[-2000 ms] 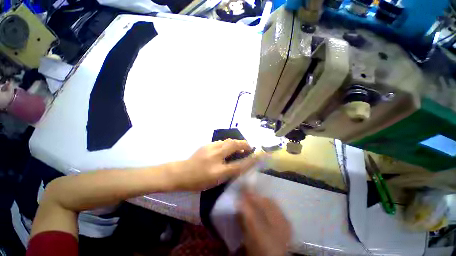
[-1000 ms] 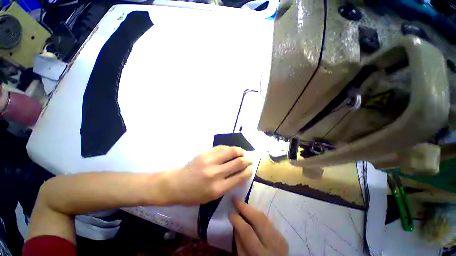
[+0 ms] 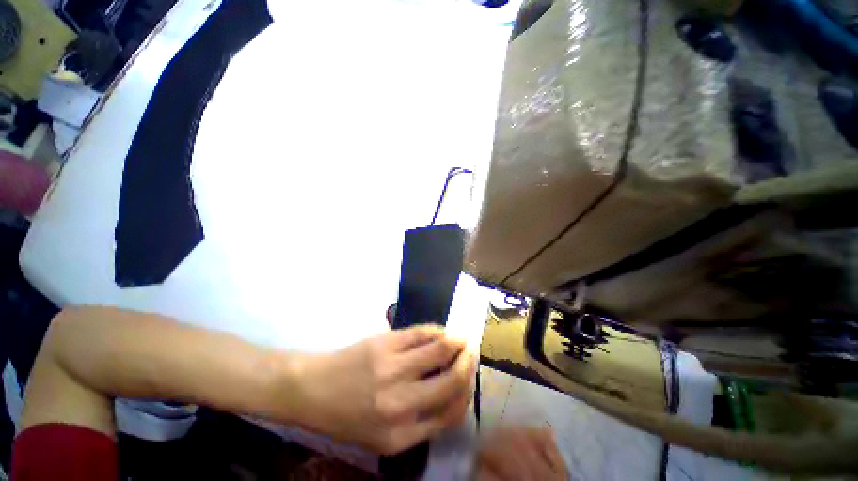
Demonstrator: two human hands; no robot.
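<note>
A black fabric piece [image 3: 429, 277] lies on the white table left of the needle area, with a pale strip [image 3: 467, 315] along its right edge. My left hand [image 3: 414, 385] is on the piece and strip, its fingers bent over them. My right hand [image 3: 519, 457] is blurred and cut off by the bottom edge, beside the pale strip's lower end; its hold cannot be made out. A second curved black piece [image 3: 162, 160] lies flat at the left of the table.
The beige sewing machine head [image 3: 574, 141] fills the upper right, its curved guard [image 3: 621, 413] over the tan needle area. A green tool [image 3: 739, 413] lies right of the machine bed. A pink object [image 3: 21, 183] stands at the far left edge.
The view has moved closer to the machine head. My left hand has slid down the black piece, so more of its top end shows. My right hand has moved lower and right.
</note>
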